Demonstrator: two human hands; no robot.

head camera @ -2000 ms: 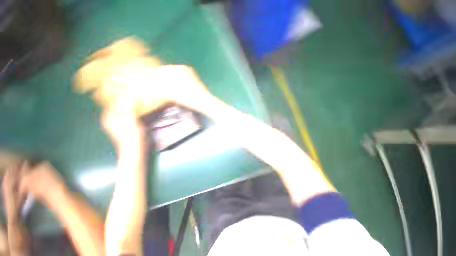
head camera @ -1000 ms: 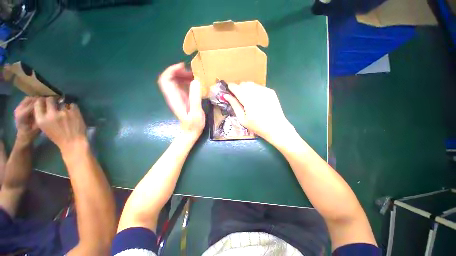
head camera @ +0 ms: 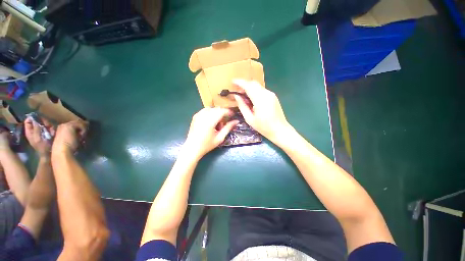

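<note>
An open small box stands on the green bench, its brown lid (head camera: 216, 76) folded back away from me with the tuck flap and side ears spread. Crinkled clear bagging (head camera: 243, 136) with a dark shine lies in the near part of the box. My right hand (head camera: 261, 109) holds a thin black cable (head camera: 225, 93) whose small black end sticks out over the lid. My left hand (head camera: 206, 130) is at the box's left side, its fingers bent in over the bag; whether it grips the bag is hidden.
The green bench (head camera: 285, 168) ends close in front of my body. A brown-cased audio unit (head camera: 109, 25) stands at the far left. Other people's hands (head camera: 66, 137) work on open boxes (head camera: 53, 107) at the left. A pipe end stands at the far right corner, beside blue bins (head camera: 369, 48).
The black cable now shows in my right hand above the lid. My left hand has moved from the box's side to over its inside. The audio unit has come into fuller view.
</note>
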